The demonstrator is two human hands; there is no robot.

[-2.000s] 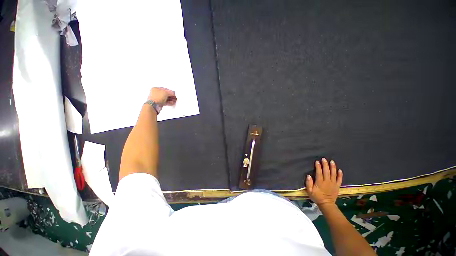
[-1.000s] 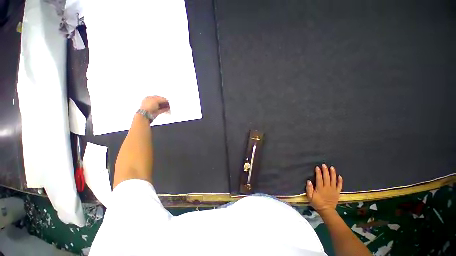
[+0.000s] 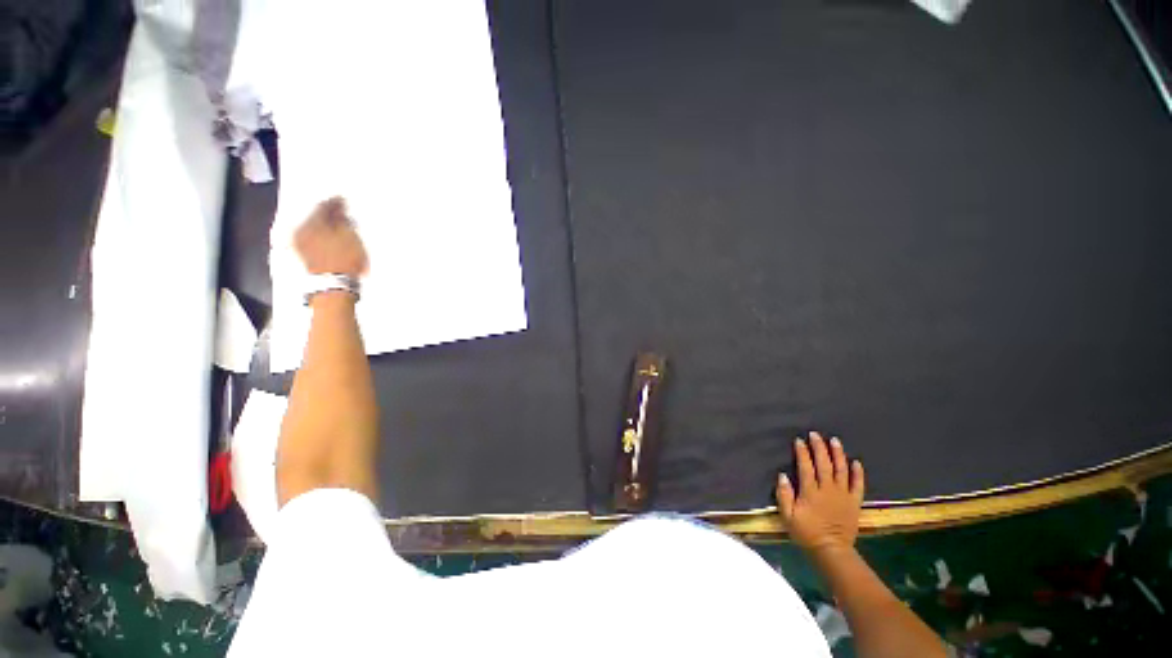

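Observation:
A large white paper pattern [image 3: 424,167] lies on the dark cloth [image 3: 823,231] at the left. My left hand [image 3: 332,242], with a watch at the wrist, is over the pattern's left part. It is blurred, its fingers look curled, and I cannot tell whether it holds anything. My right hand [image 3: 820,495] lies flat with fingers apart on the cloth at the near edge, holding nothing. A dark cloth weight [image 3: 640,431] with a shiny metal handle lies between my hands, near the table edge, touching neither.
A long white strip [image 3: 154,309] hangs over the near edge at the left. Beside it are a red-handled tool [image 3: 220,482] and small white pieces [image 3: 261,444]. The yellow-brown table edge [image 3: 951,514] runs along my body. Scraps litter the green floor.
My left hand has moved left and a little farther away across the pattern. My right hand stays flat at the near edge. The view has shifted slightly, showing a white piece at the top right.

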